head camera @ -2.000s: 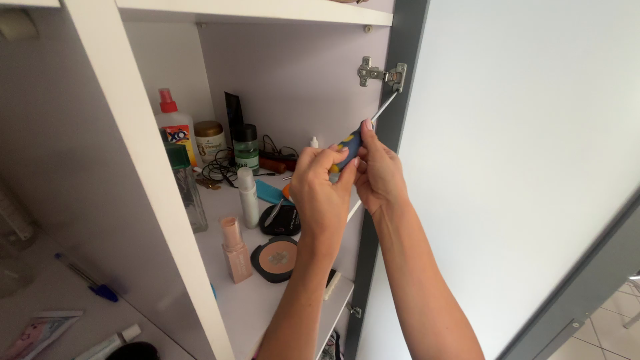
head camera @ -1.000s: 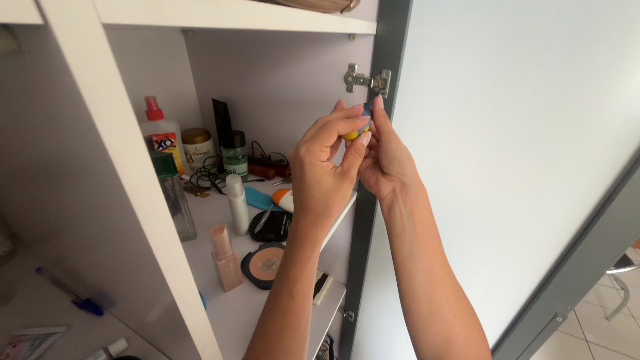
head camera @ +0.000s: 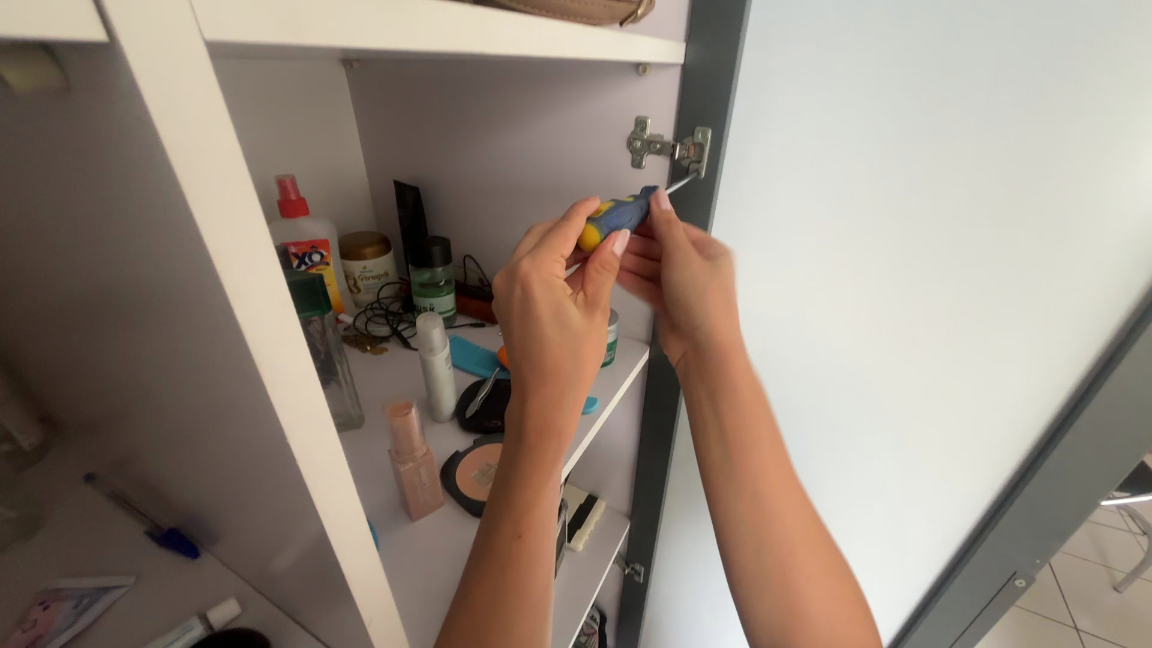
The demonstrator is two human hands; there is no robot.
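A screwdriver with a blue and yellow handle (head camera: 619,219) is held between both hands, its thin metal shaft slanting up to the right. The shaft's end meets the lower part of the metal hinge (head camera: 695,151) on the grey frame of the cabinet door (head camera: 900,225). My left hand (head camera: 562,292) grips the rear of the handle with thumb and fingers. Near the front of the handle, my right hand (head camera: 688,279) has its thumb and fingertips around the handle's neck. The hinge's other plate is fixed to the cabinet's side wall.
On the white shelf (head camera: 612,387) stand a red-capped spray bottle (head camera: 306,243), a brown-lidded jar (head camera: 367,270), a green bottle (head camera: 434,283), a pink bottle (head camera: 414,468) and a powder compact (head camera: 472,472). Black cable lies behind. A blue pen (head camera: 148,522) rests in the left compartment.
The fingers have shifted on the handle; more of the handle and the shaft shows than one second ago. The screwdriver's tip was at the hinge two seconds ago too.
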